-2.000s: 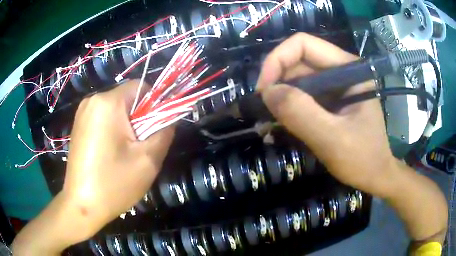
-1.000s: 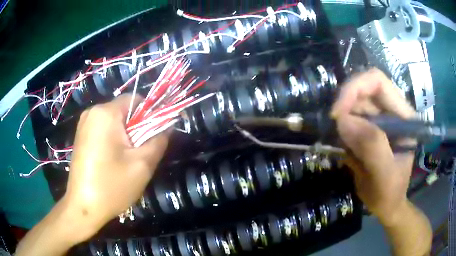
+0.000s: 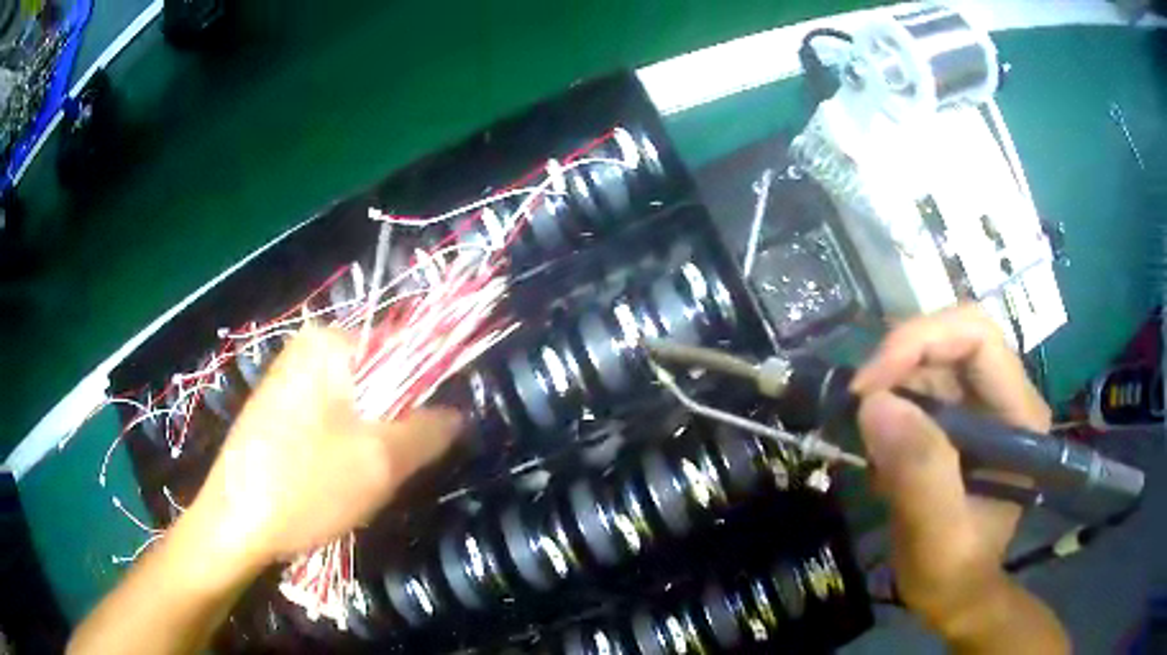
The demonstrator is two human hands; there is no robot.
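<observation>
My left hand (image 3: 301,441) is closed around a bundle of red and white lead wires (image 3: 435,326), which fan out to the upper right; their connector ends hang below the hand. My right hand (image 3: 947,448) holds the soldering iron (image 3: 1011,448) like a pen, its tip pointing left with a thin bent tube (image 3: 730,420) alongside. The tip is over a round part in the second row of the black tray (image 3: 512,122); whether it touches cannot be told. Round parts (image 3: 608,518) stand on edge in several rows. The top row has red and white wires lying across it.
A white stand (image 3: 902,218) with a coiled spring holder (image 3: 832,166) and a solder spool (image 3: 960,58) is at the upper right. A small dark dish (image 3: 804,288) lies between tray and stand. A white edge curves behind the tray on the green surface. A blue-edged container is at the upper left.
The view has shifted, so the tray appears lower and more tilted and the whole stand shows. The iron's tip, earlier hidden, has come into view over the second row. Connector ends now show below my left hand.
</observation>
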